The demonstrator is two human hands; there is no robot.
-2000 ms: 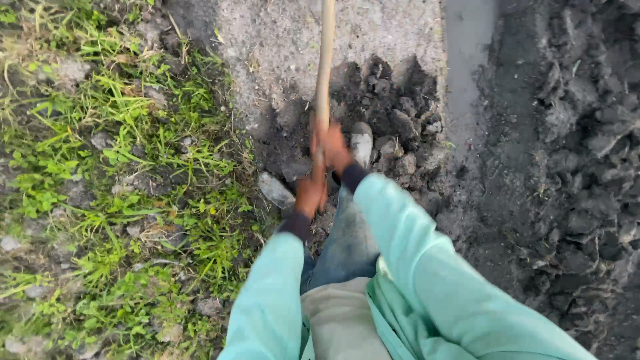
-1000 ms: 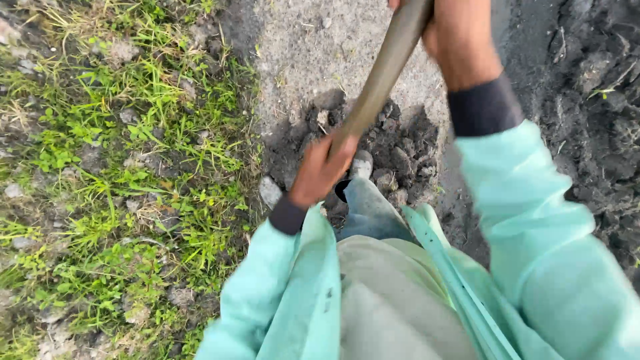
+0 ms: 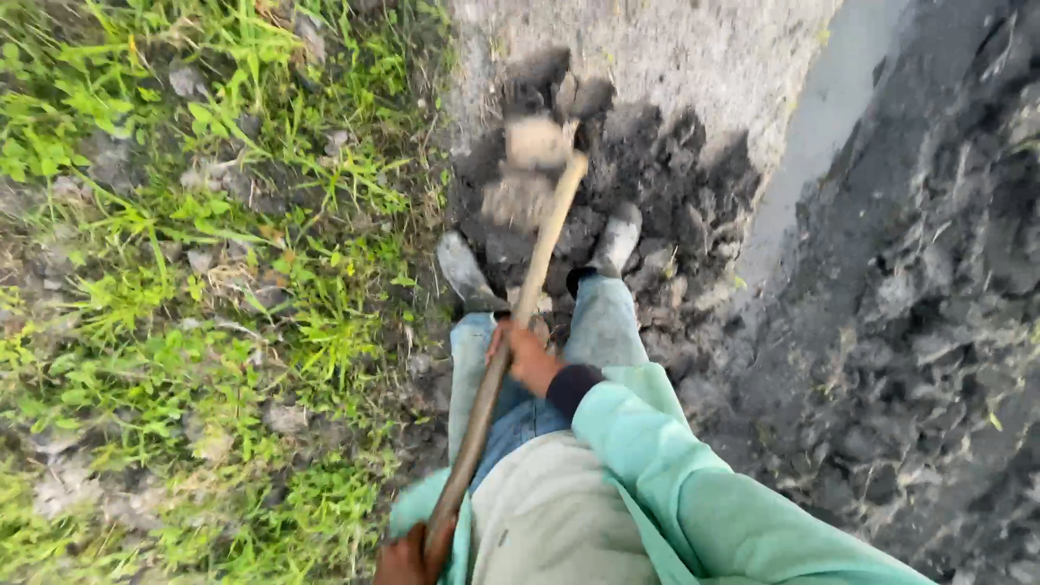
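Note:
A long wooden tool handle (image 3: 540,260) slants from my left hip up to the broken dark soil beyond my boots. My right hand (image 3: 526,357) is closed around its middle, between my thighs. Low at the frame's bottom edge, my left hand (image 3: 404,561) grips the lower end and is partly cut off. At the far end the handle meets clods of soil (image 3: 536,146); the tool's head is blurred or buried, so its kind cannot be told.
My boots (image 3: 619,236) stand apart on loose dark clods (image 3: 691,179). Green grass and weeds (image 3: 325,325) grow on the left. Pale packed ground (image 3: 691,49) lies ahead. A strip of grey water or wet mud (image 3: 829,122) and turned dark mud (image 3: 918,325) are on the right.
A second ago the handle was raised and my right hand was high at the upper right; both have come down. My left hand has moved back toward my left hip.

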